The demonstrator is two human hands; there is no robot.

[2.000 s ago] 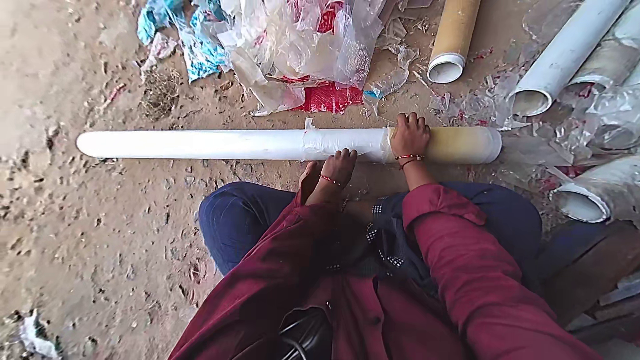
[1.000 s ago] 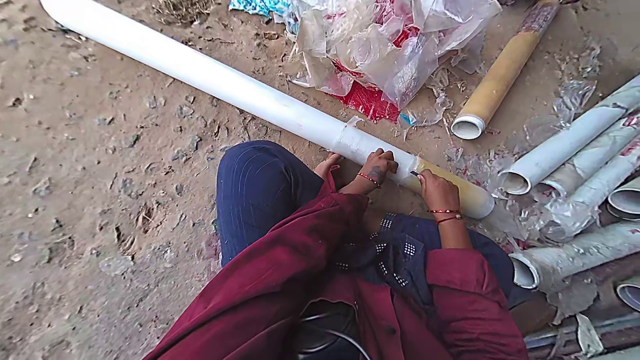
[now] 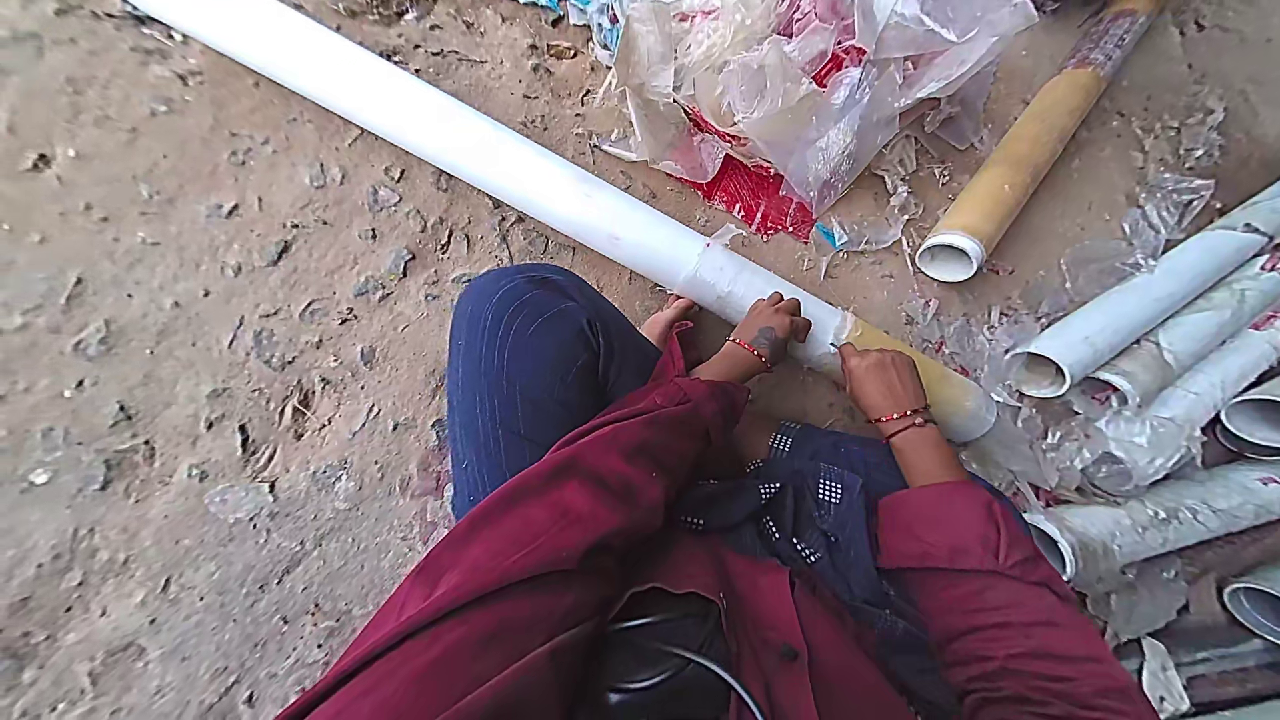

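Observation:
A long tube (image 3: pixel 520 185), wrapped in white film over most of its length and yellowish-brown at its right end, lies slantwise on the ground before my legs. My left hand (image 3: pixel 775 328) rests on the white wrapping with its fingers bent over the tube; whether it grips the film cannot be made out. Close by on the right, my right hand (image 3: pixel 880 380) is closed at the edge where the white wrapping meets the brown part. A small dark tip shows at its fingers, too small to identify. Rough film edges stick up there.
Crumpled clear and red plastic film (image 3: pixel 760 110) lies beyond the tube. A brown tube (image 3: pixel 1030 160) with a white rim lies at the upper right. Several white-coated tubes (image 3: pixel 1130 310) and film scraps are at the right. My bent knee (image 3: pixel 530 370) is near the tube.
My right hand has gone from lying spread on the tube's brown part to being closed at the wrapping's edge. The view has turned, so the tube now appears slanted.

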